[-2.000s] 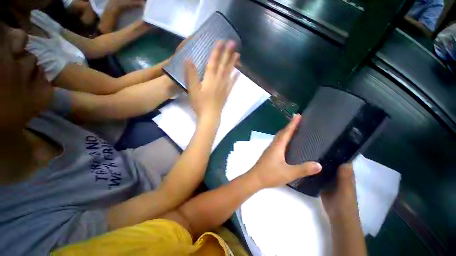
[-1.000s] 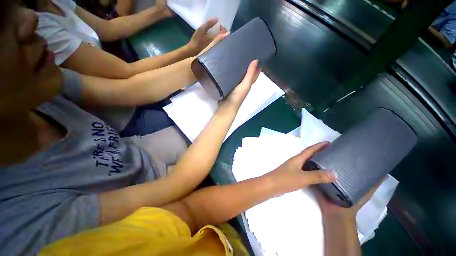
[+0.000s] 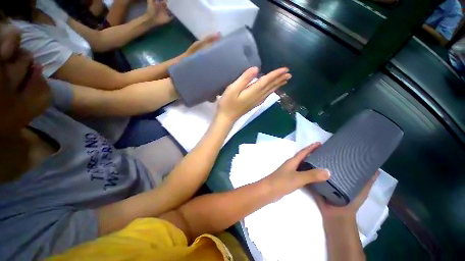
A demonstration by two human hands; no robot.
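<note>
A dark grey speaker unit [image 3: 359, 153] with ribbed sides is held tilted above the white pile at the right. My left hand [image 3: 301, 173] grips its near left end, thumb on the ribbed side. My right hand [image 3: 352, 201] holds it from below and the near right side; the unit hides part of its fingers. The stack of white sheets [image 3: 285, 219] lies under my hands, with loose white sheets sticking out behind and to the right of the unit.
At left, a person in a grey printed shirt holds a similar grey unit [image 3: 211, 66] over white sheets [image 3: 191, 122]. Beyond, a white box [image 3: 216, 18] stands near another person's hands. A dark conveyor line [image 3: 321, 46] with metal rails and a green upright [image 3: 369, 51] runs behind.
The unit in my hands has turned from its black strip side to its ribbed side, and lately shifted slightly left. The neighbour's unit has turned. A white box now shows at the top.
</note>
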